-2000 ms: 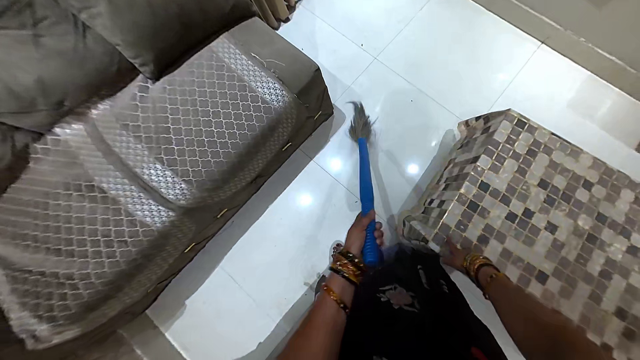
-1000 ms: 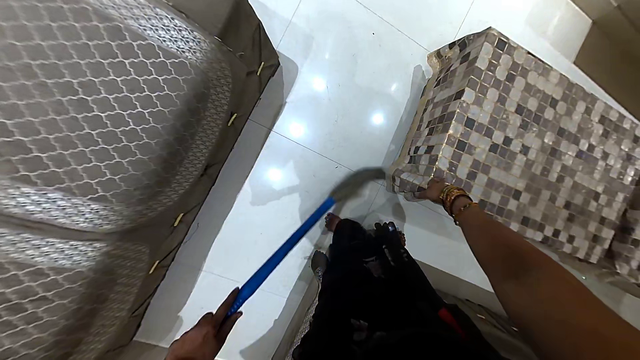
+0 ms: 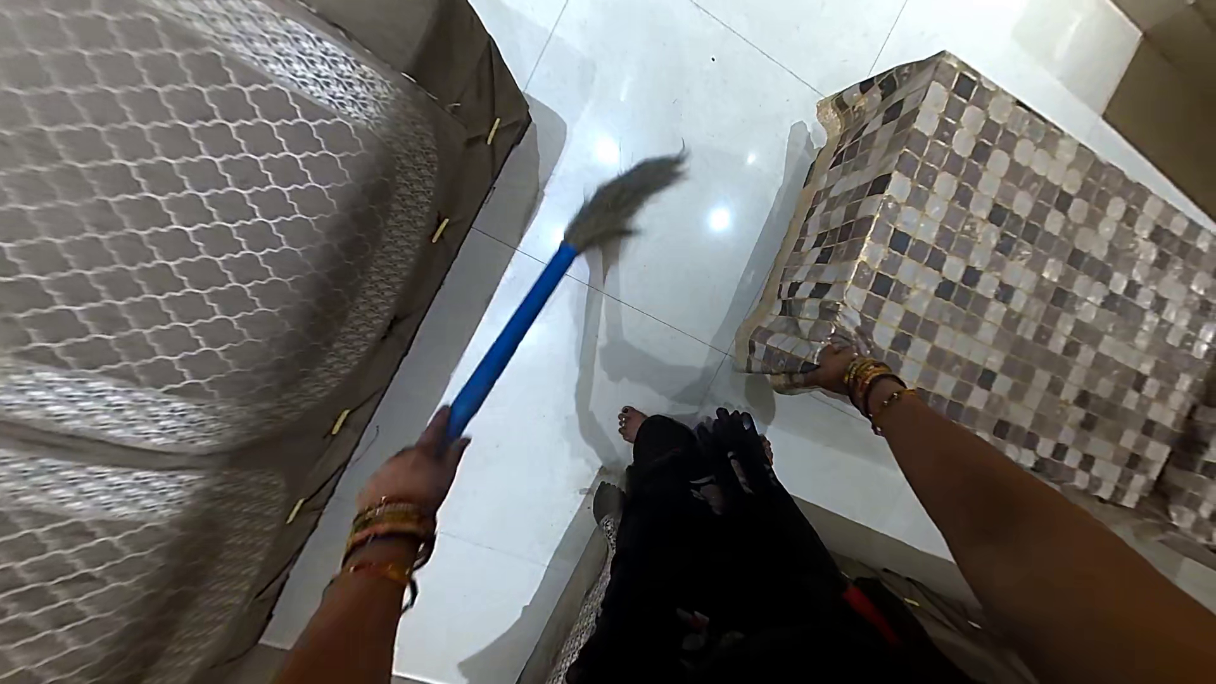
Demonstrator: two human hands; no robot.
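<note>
My left hand (image 3: 408, 475), with bangles at the wrist, is closed around the lower end of the blue handle of a soft grass broom (image 3: 518, 328). The handle slants up to the right, and the brown bristles lie over the white tiled floor (image 3: 665, 294), left of the covered table. At the right, my right hand (image 3: 828, 369) grips the bottom edge of a mosaic-patterned table cover (image 3: 1007, 285) near its corner. The fingertips of that hand are partly hidden by the cloth.
A sofa with a grey lattice-patterned cover (image 3: 190, 218) takes up the left side. My bare feet (image 3: 630, 423) and dark clothing (image 3: 665, 570) are at the bottom centre. A patterned piece of furniture (image 3: 584, 608) stands behind my legs. A brown surface (image 3: 1164, 104) borders the floor at upper right.
The bristles have swung left and upward, away from the table cover's corner where they were a second ago. Earlier, my left hand held the broom nearer my right hand. The view has shifted.
</note>
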